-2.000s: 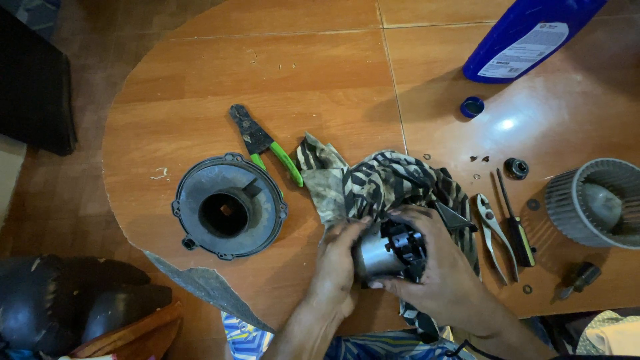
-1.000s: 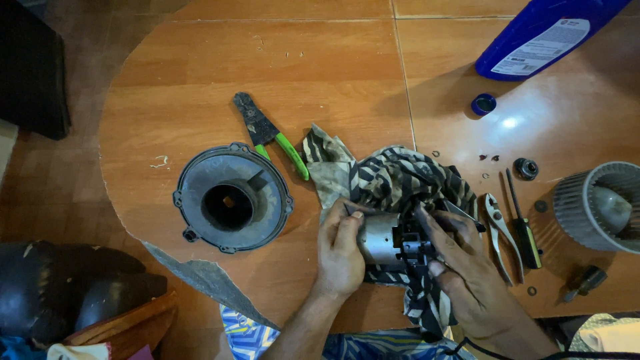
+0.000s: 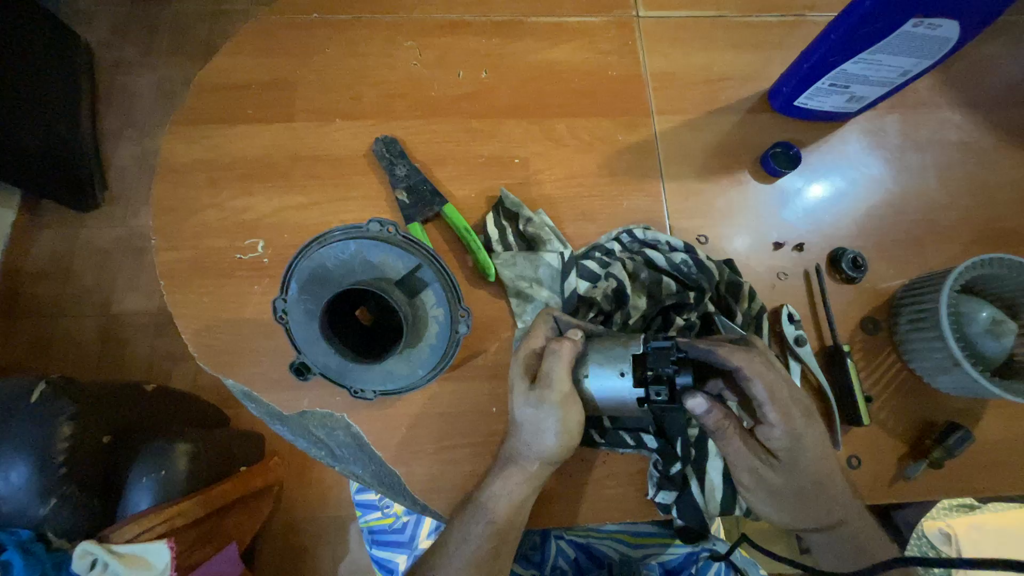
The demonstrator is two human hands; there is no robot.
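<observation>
Both hands hold a small electric motor with a silver metal can [image 3: 612, 374] and a black plastic end [image 3: 664, 372], lying on its side over a black-and-white patterned cloth [image 3: 648, 280]. My left hand [image 3: 546, 392] grips the can's left end. The fingers and thumb of my right hand [image 3: 752, 416] close on the black end at the right. A black cable hangs down from that end over the cloth. To the left lies a round black plastic housing [image 3: 432, 320] with a central hole. Wire strippers with green handles [image 3: 468, 240] rest just above it.
On the right are slip-joint pliers [image 3: 808, 352], a screwdriver [image 3: 846, 384], a blower wheel [image 3: 928, 336], a small black round part [image 3: 846, 265], a stubby screwdriver [image 3: 944, 448] and several small washers. A blue bottle [image 3: 880, 64] and its cap [image 3: 781, 159] stand at the back right.
The motor has turned from a tilted pose to lying level, its black end pointing right. My left hand has shifted to its left end, and my right hand is at the black end.
</observation>
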